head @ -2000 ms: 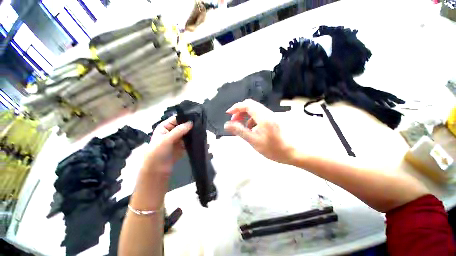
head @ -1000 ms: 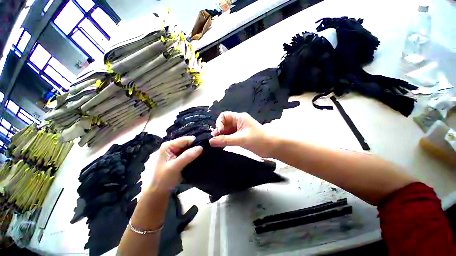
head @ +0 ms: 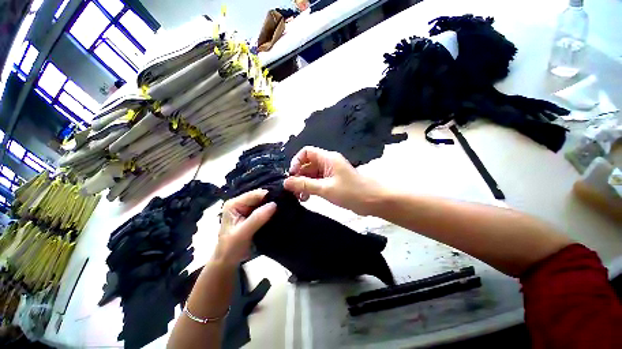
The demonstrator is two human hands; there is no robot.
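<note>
A black panel (head: 310,242) hangs from both my hands over the table, its lower end near the strips. My left hand (head: 244,221) pinches its upper edge between thumb and fingers. My right hand (head: 326,178) pinches the same edge just to the right, fingertips close together. Two narrow black strips (head: 416,290) lie parallel on the smeared glue board (head: 423,319) at the near edge. A fanned black stack (head: 256,163) lies just behind my hands. The part of the edge under my fingertips is hidden.
Black panel stacks (head: 153,238) lie left, a flat panel pile (head: 344,126) at far centre. A shaggy strip bundle (head: 443,82), loose strip (head: 477,162), clear bottle (head: 569,41) and amber glue bottle (head: 600,187) are right. Grey-beige layers with yellow ties (head: 184,102) stand far left.
Two seconds ago my left hand held a folded black piece and my right hand was apart from it. Now both pinch a spread panel, whose lower end has swung nearer the strips since one second ago.
</note>
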